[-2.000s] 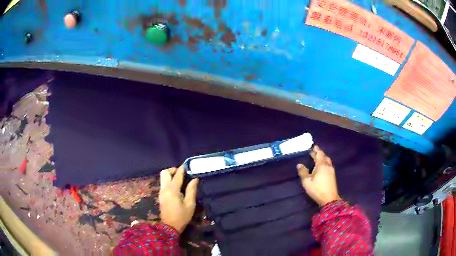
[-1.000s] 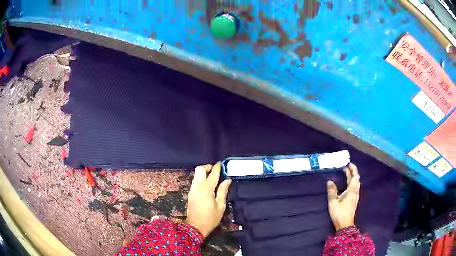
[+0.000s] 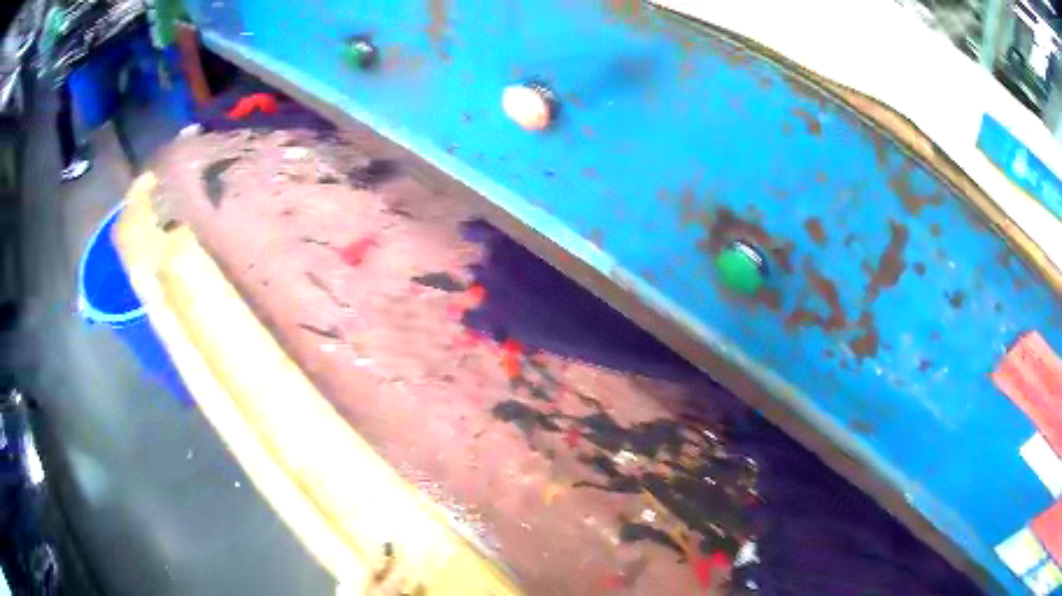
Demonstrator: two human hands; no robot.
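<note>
The dark purple sheet lies on the pinkish-red cutting pad, partly under the blue press beam. More dark purple material shows at the lower right. The blue-edged cutting die is not in view. A small, blurred, skin-toned shape at the bottom edge, over the rail, may be part of my left hand; what it does cannot be told. My right hand is out of the picture.
A yellow-tan wooden rail runs along the pad front. A blue tub stands beyond it on the left. Black and red scraps litter the pad. Green and orange-pink knobs stick out of the beam.
The view has swung left, bringing in the rail and blue tub. The die and my right hand have left the picture; at most a blurred bit of my left hand remains.
</note>
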